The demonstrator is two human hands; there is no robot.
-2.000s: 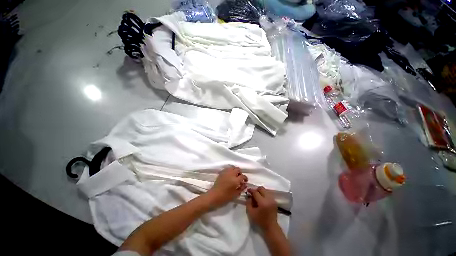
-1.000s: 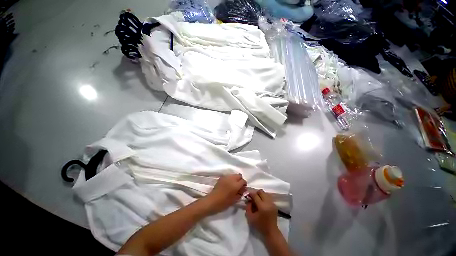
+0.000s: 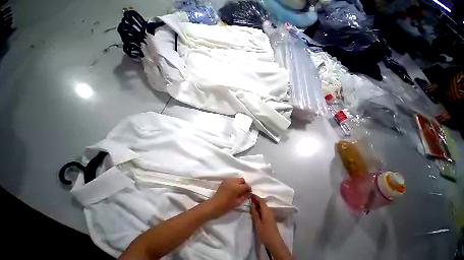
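Note:
A white shirt lies spread on the table, its collar at the left around a black hanger. The front placket runs from the collar to my hands. My left hand pinches the placket near the hem. My right hand is just right of it, almost touching, its fingertips closed on the same placket edge. A thin dark stick shows by my right wrist; I cannot tell whether the hand holds it. Any button is hidden by my fingertips.
A white shirt stack with bunched black hooks lies behind. Clear bags lie beside it. At the right are a small clear bottle, an orange-brown bag, a pink bottle and a red packet.
The dark stick's end, earlier sticking out right of my right hand, now shows lower, by the wrist. My right hand has turned slightly. My left hand stays on the placket. The view has shifted slightly.

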